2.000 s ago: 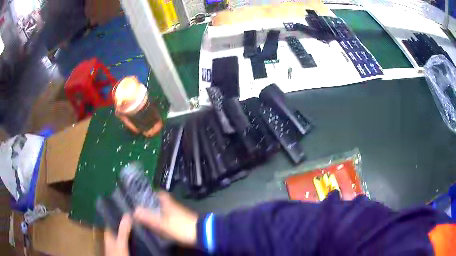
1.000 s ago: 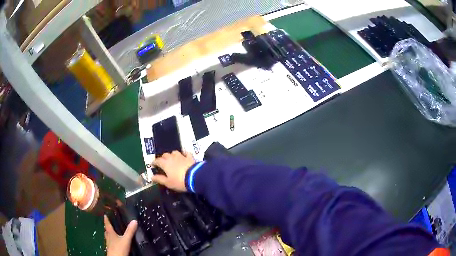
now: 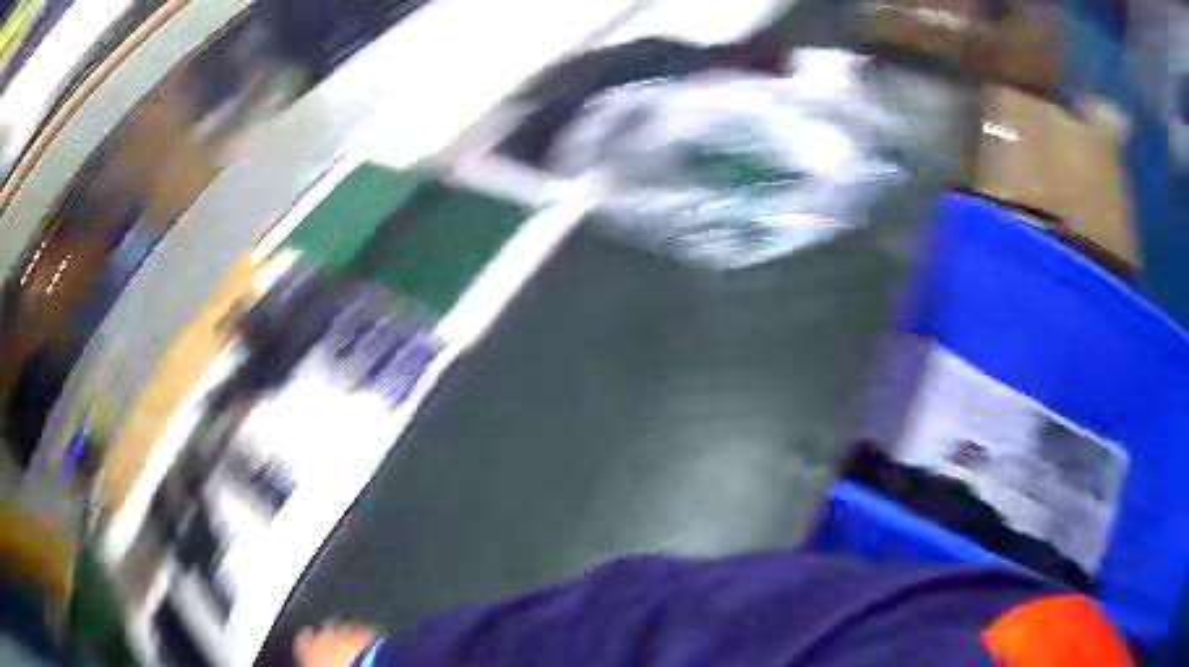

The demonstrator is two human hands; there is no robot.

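Note:
The view is strongly blurred. My right hand [image 3: 335, 642] shows only in part at the bottom edge, at the end of a dark blue sleeve; its fingers and anything in them cannot be made out. My left hand is out of the picture. Blurred black pieces, apparently remotes or housing parts [image 3: 196, 534], lie on the white sheet [image 3: 309, 437] at the left. Dark stacked items, likely remotes [image 3: 971, 511], lie in the blue tote [image 3: 1043, 280] at the right, beside a printed paper liner [image 3: 1011, 450].
A crumpled clear plastic bag [image 3: 743, 170] with something green inside lies at the far side of the dark green bench [image 3: 587, 404]. A dark label sheet [image 3: 385, 345] is on the white sheet's end. A cardboard box [image 3: 1056, 163] stands behind the tote.
The view has swung right, bringing the blue tote in. My left hand, the near row of remotes and the amber jar have left the picture. My right hand now shows at the bottom edge.

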